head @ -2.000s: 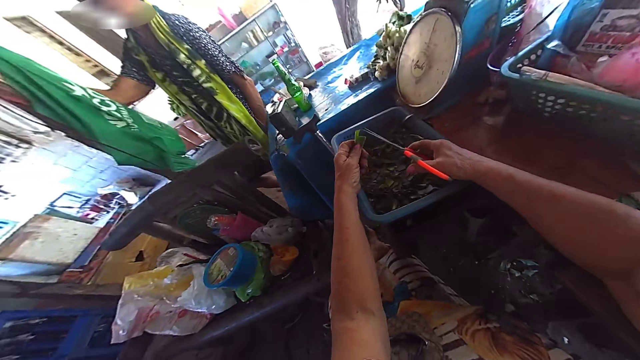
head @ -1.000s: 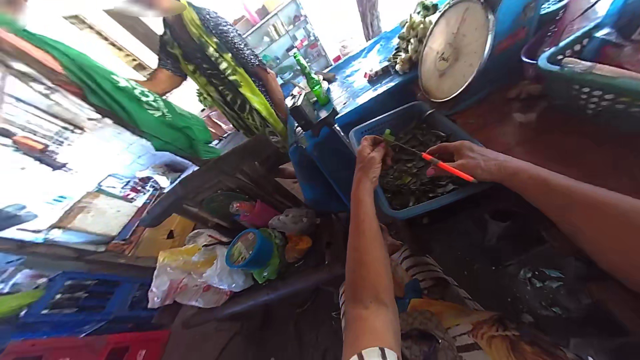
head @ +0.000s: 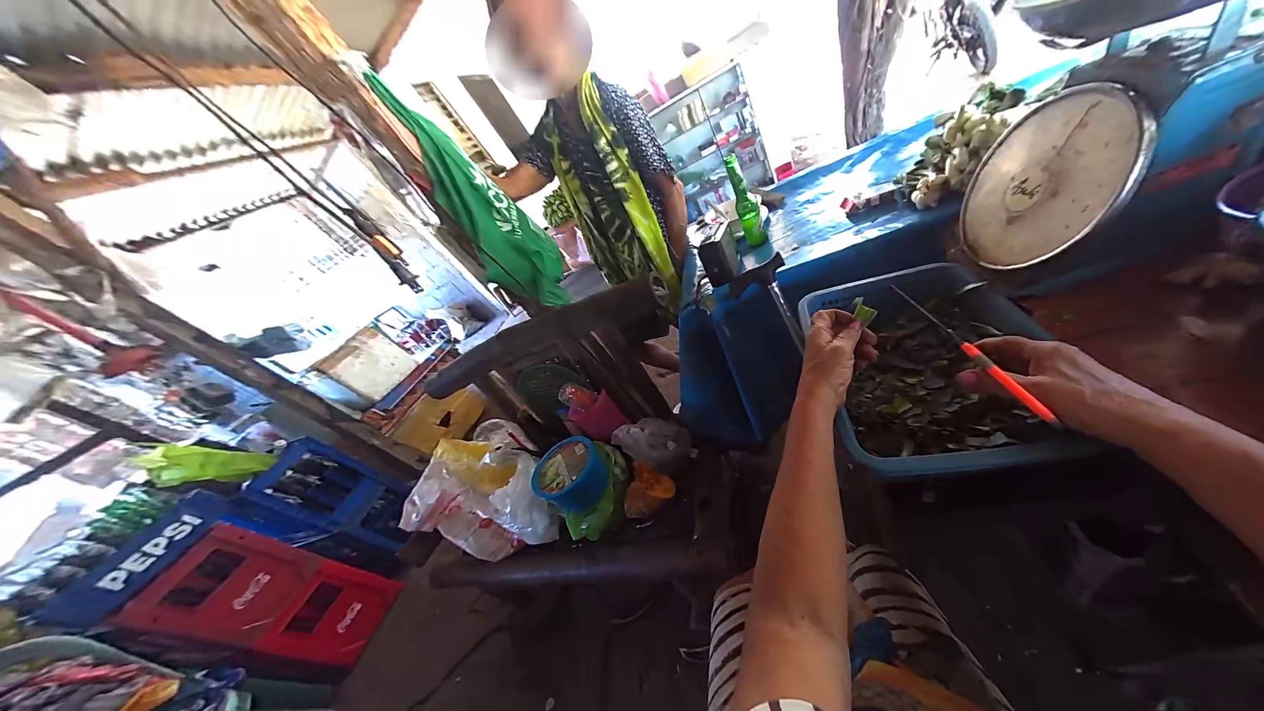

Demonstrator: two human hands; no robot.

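Note:
My left hand [head: 837, 346] pinches a small piece of green leaf [head: 864, 314] over the left side of a blue-grey plastic tub [head: 968, 461]. In my right hand [head: 1047, 373] is a tool with an orange-red handle [head: 1009, 383] and a thin metal blade [head: 925, 314], which points up and left toward the leaf; whether it is a knife or scissors I cannot tell. The blade and the leaf piece look apart. Cut or loose dark green leaves [head: 913, 390] lie in the tub below both hands. My right fingers are partly hidden behind the handle.
A dial scale [head: 1059, 176] and a green bottle [head: 746, 202] are behind the tub on a blue table [head: 839, 168]. Left are a wooden chair [head: 583, 346] bearing plastic bags [head: 484, 494] and a blue container [head: 573, 474], and red crates [head: 252, 597]. A person [head: 612, 168] stands beyond, near green cloth.
The view has swung left, showing more crates. My right hand has stayed on the orange-handled tool, and my left hand still pinches green leaf. The other person still stands by the green cloth.

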